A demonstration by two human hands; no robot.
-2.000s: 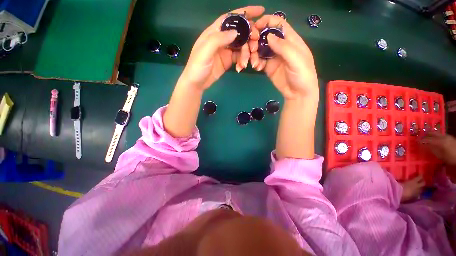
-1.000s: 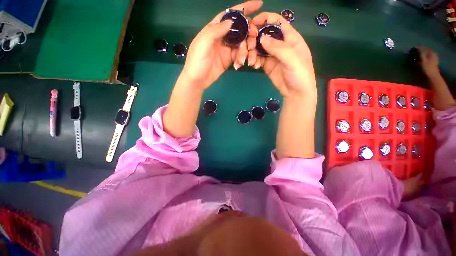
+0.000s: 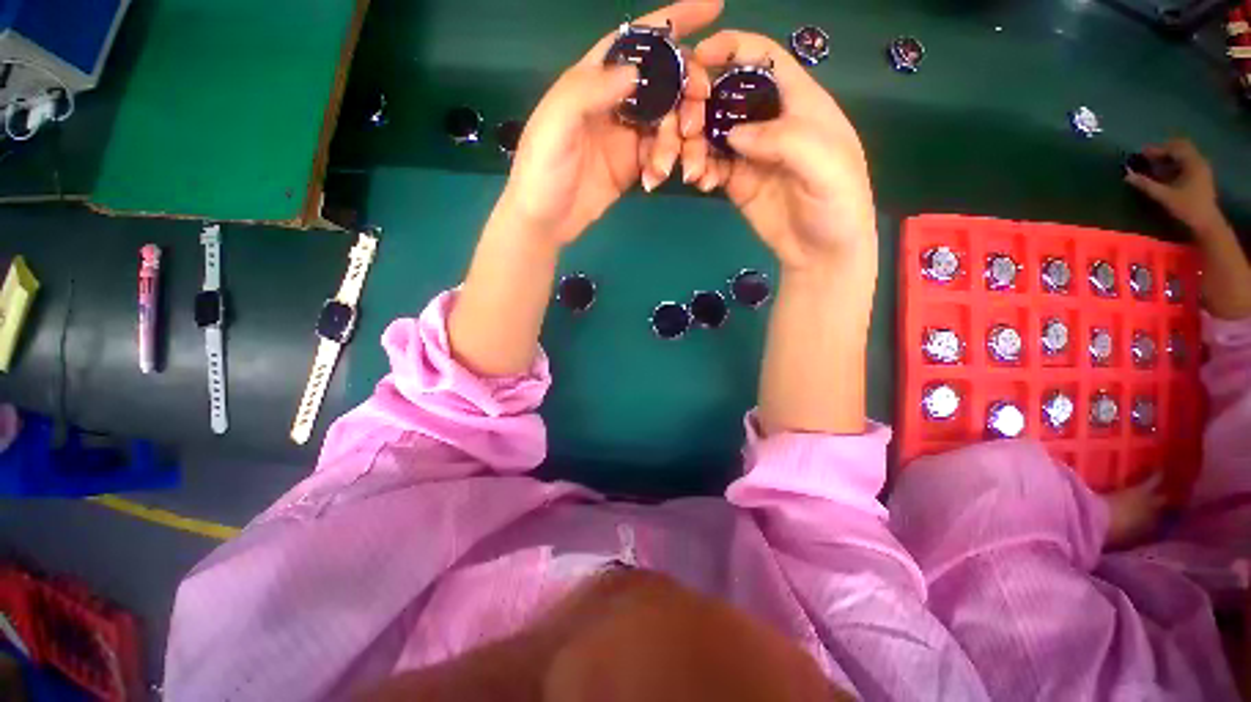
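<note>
My left hand (image 3: pixel 583 144) holds a round dark watch head (image 3: pixel 648 78) with a metallic rim, thumb on its face. My right hand (image 3: pixel 800 158) holds a second watch head (image 3: pixel 742 104), thumb on its lower face. Both faces show small light text. The hands are side by side at the top centre, fingertips close together. Below them on the mat (image 3: pixel 617 384), several dark watch heads lie loose; one (image 3: pixel 576 291) is apart to the left and three (image 3: pixel 708 309) sit in a row.
A red tray (image 3: pixel 912 329) of watch heads is at right, beside another person's hand (image 3: pixel 1183 185). More watch heads (image 3: pixel 906 54) lie along the far bench. At left are two strapped smartwatches (image 3: pixel 335 321), a pink pen-like object (image 3: pixel 148 309) and a green board (image 3: pixel 227 110).
The held watch faces now show text lines. The far-side watch heads have shifted right. The other person's hand has moved from the tray to the far bench, holding a dark piece.
</note>
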